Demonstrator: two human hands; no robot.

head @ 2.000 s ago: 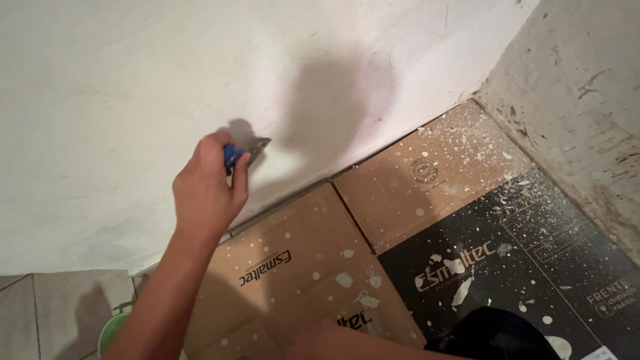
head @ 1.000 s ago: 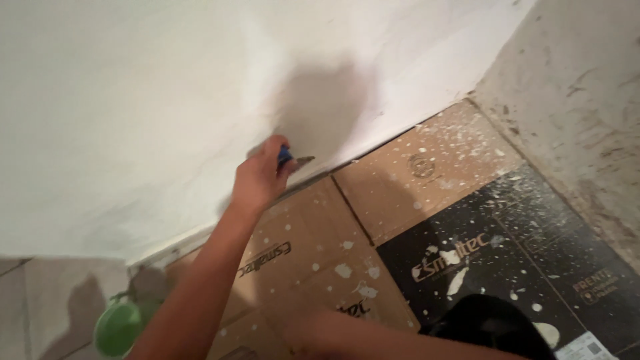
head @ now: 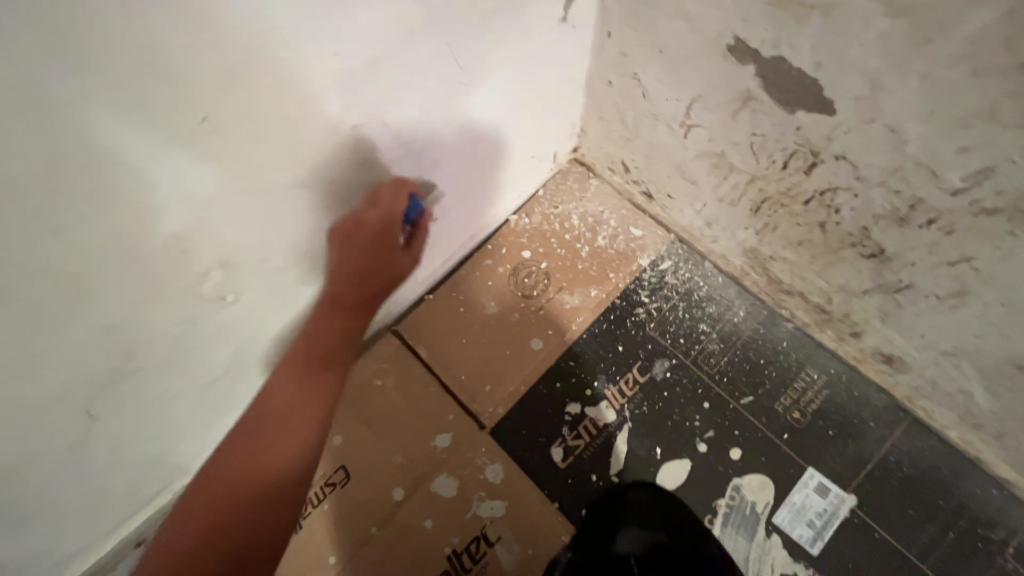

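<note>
My left hand (head: pixel 372 240) reaches up from the lower left and grips the blue handle of a small scraper or putty knife (head: pixel 414 210). The tool's thin blade (head: pixel 433 194) points to the right, at or very near the white wall (head: pixel 240 160); contact cannot be told. A shadow of the hand falls on the wall around it. My right hand is out of view.
Flattened cardboard (head: pixel 456 320), brown and black (head: pixel 608 352), covers the floor along the wall, strewn with white flakes and splashes. A rough, stained wall (head: pixel 800 200) meets the white one at a corner. A black rounded thing (head: pixel 644 532) is at the bottom edge.
My left hand has moved right along the wall toward the corner, still holding the tool. My right hand and the green container, visible earlier at the bottom, are out of view. The view has shifted right.
</note>
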